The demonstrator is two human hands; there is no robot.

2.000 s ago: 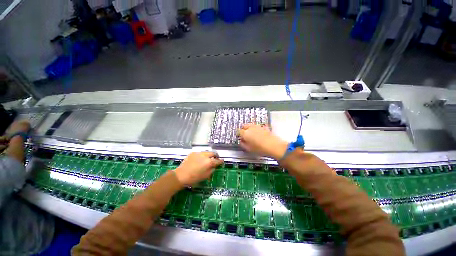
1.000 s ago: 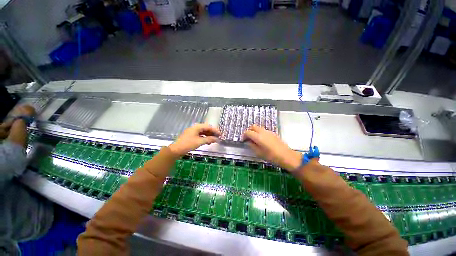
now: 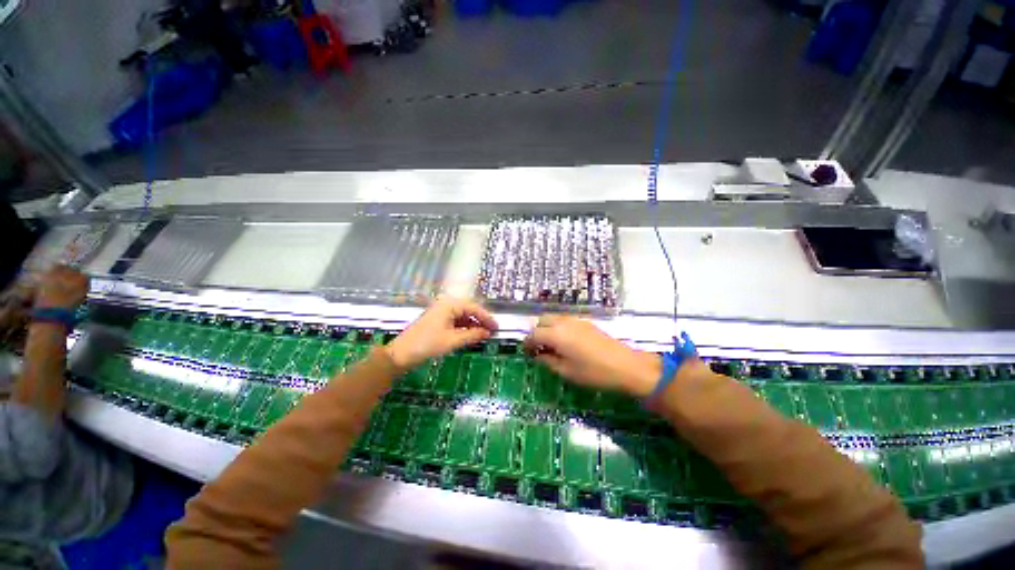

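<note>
Green PCB panels (image 3: 434, 440) lie edge to edge in a long row in front of me. The full component tray (image 3: 551, 258), packed with silvery pieces, sits on the shelf behind them. My left hand (image 3: 443, 330) is over the rail at the boards' far edge, thumb and fingertips close together. My right hand (image 3: 584, 354), with a blue wrist strap (image 3: 674, 362), is just right of it, fingers curled down over the far edge of the boards. Any small part between either hand's fingertips is too small or hidden to make out.
An empty ribbed tray (image 3: 392, 257) stands left of the full one, with another clear tray (image 3: 184, 252) farther left. A dark phone-like rectangle (image 3: 857, 252) and crumpled plastic (image 3: 913, 239) lie at the right. Another person's hand (image 3: 61, 287) is at the far left. A blue cord hangs down to my right wrist.
My right hand has moved from the full tray's near edge down towards the boards. My left hand has lowered slightly to the rail. The view has shifted a little.
</note>
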